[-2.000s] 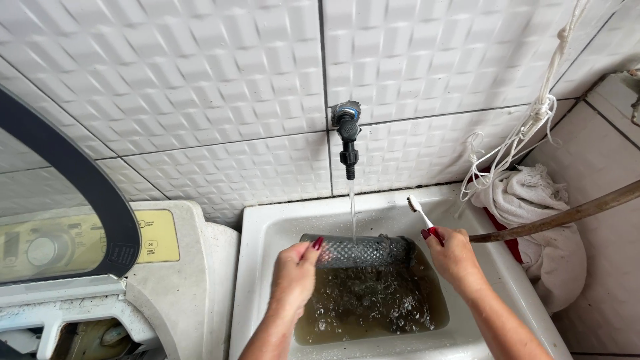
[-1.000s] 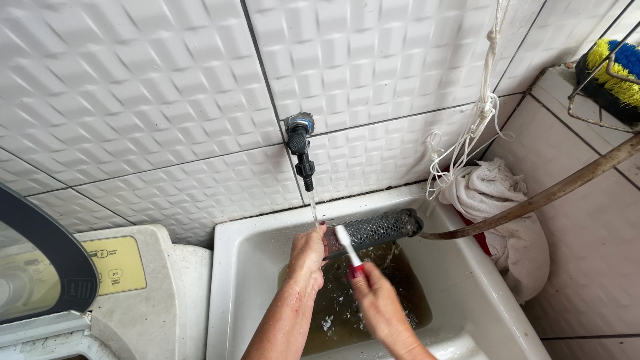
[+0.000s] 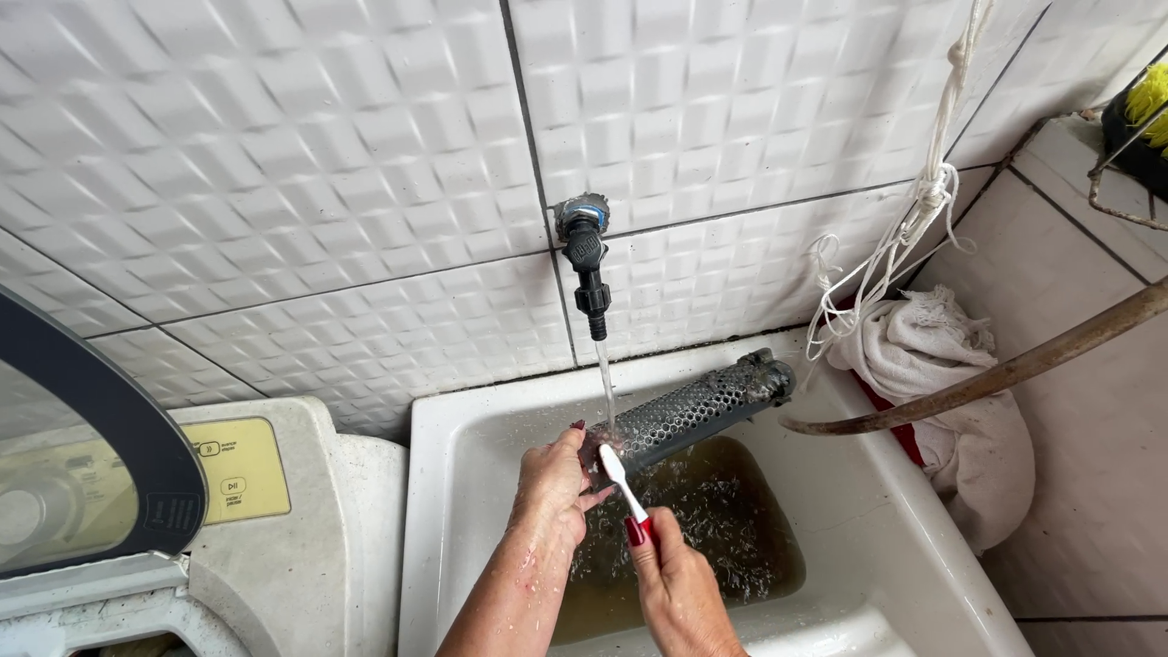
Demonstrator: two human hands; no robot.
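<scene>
My left hand (image 3: 553, 484) grips the near left end of a dark perforated plastic tube (image 3: 698, 408), which slants up to the right over a white laundry sink (image 3: 876, 538). Dark grime clings to the tube's far end. In my right hand (image 3: 677, 570) is a toothbrush (image 3: 626, 481) with a white neck and red handle, its head at the tube's left end. From a black plastic faucet (image 3: 587, 251) on the tiled wall, a stream of water (image 3: 604, 379) lands on the tube close to my left fingers. Murky brown water (image 3: 693, 534) lies in the basin.
At the left stands a washing machine (image 3: 265, 538) with its dark-framed lid (image 3: 137, 438) raised. White cord (image 3: 931, 192) hangs at the right above a white cloth (image 3: 922, 347). A curved brown stick (image 3: 1031, 379) reaches over the sink's right rim. A yellow-and-dark brush (image 3: 1145, 119) sits at upper right.
My right hand has brought the toothbrush from beside the tube's right end to its left end. The tube was about level and now slants up to the right.
</scene>
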